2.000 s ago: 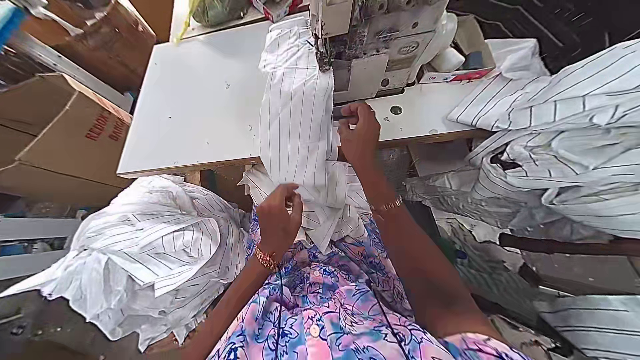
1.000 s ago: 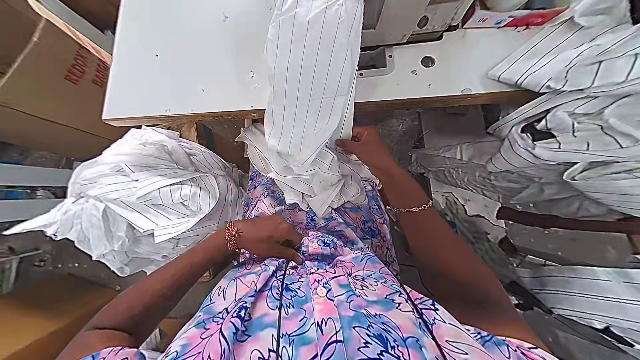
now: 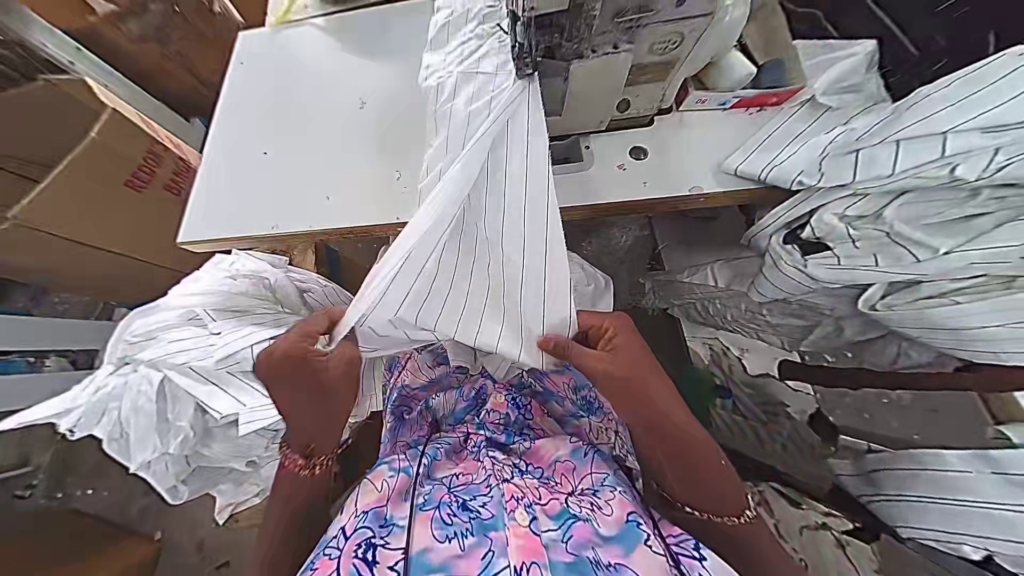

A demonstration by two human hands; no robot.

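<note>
White fabric with thin dark stripes (image 3: 496, 240) runs from the sewing machine (image 3: 616, 64) down over the table edge toward my lap, spread into a triangle. My left hand (image 3: 312, 368) grips its left edge, bunched between thumb and fingers. Its lower right corner is pinched in my right hand (image 3: 600, 352), thumb on top. The upper end of the cloth lies at the machine's needle area (image 3: 524, 56); the needle itself cannot be made out.
A heap of striped cloth (image 3: 200, 360) is at the left, near my left hand. More striped cloth (image 3: 920, 176) hangs at the right. The white tabletop (image 3: 320, 136) has a wooden front edge. A cardboard box (image 3: 96, 176) stands far left, a small box (image 3: 744, 98) beside the machine.
My left hand has moved from my lap to the cloth's left edge and taken hold. The cloth, a narrow strip before, is now pulled out wide between both hands.
</note>
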